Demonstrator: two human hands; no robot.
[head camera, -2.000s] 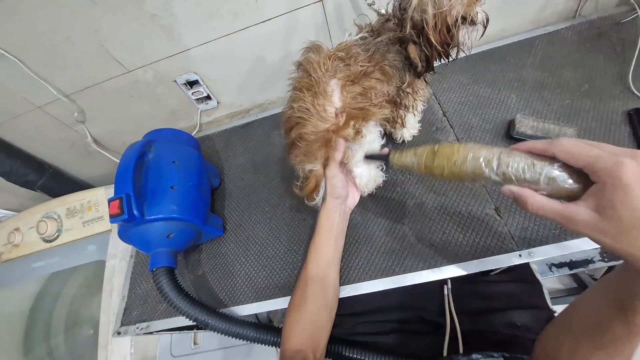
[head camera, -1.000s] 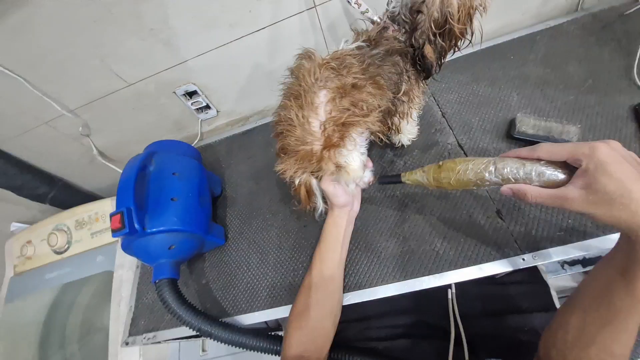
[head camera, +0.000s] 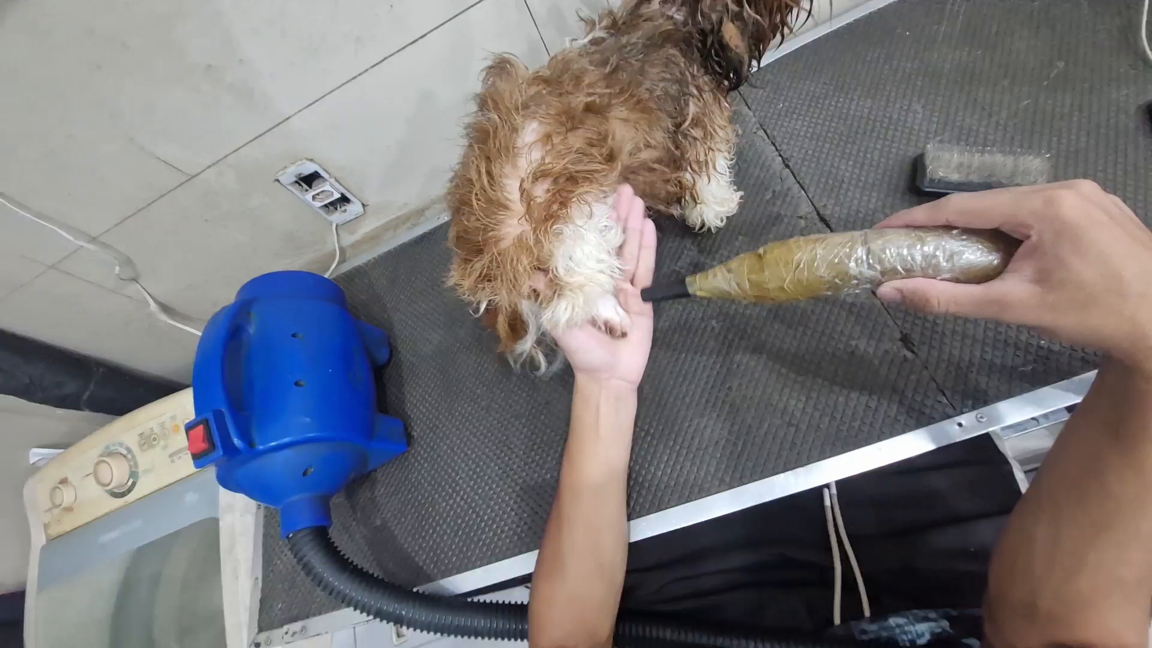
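Note:
A damp brown and white dog (head camera: 576, 153) stands on a black textured grooming table (head camera: 720, 387), its head out of view. My left hand (head camera: 625, 315) lies palm up under its white hind paw, fingers extended along the leg; the paw rests on the palm. My right hand (head camera: 1044, 261) grips a dryer nozzle (head camera: 837, 264) wrapped in yellowish tape and clear film. The nozzle's narrow black tip points left at my left palm, beside the paw. A blue pet dryer (head camera: 292, 387) sits at the table's left end, with a black corrugated hose (head camera: 405, 605) running from it.
A slicker brush (head camera: 983, 168) lies beyond my right hand. A wall socket (head camera: 320, 191) with a white cord is behind the dryer. A washing machine (head camera: 117, 477) stands at the left. The table's metal edge (head camera: 774, 490) runs in front of me.
My left hand was closed around the paw a second ago; now it is spread flat beneath it. The view has moved somewhat. The nozzle stays in my right hand.

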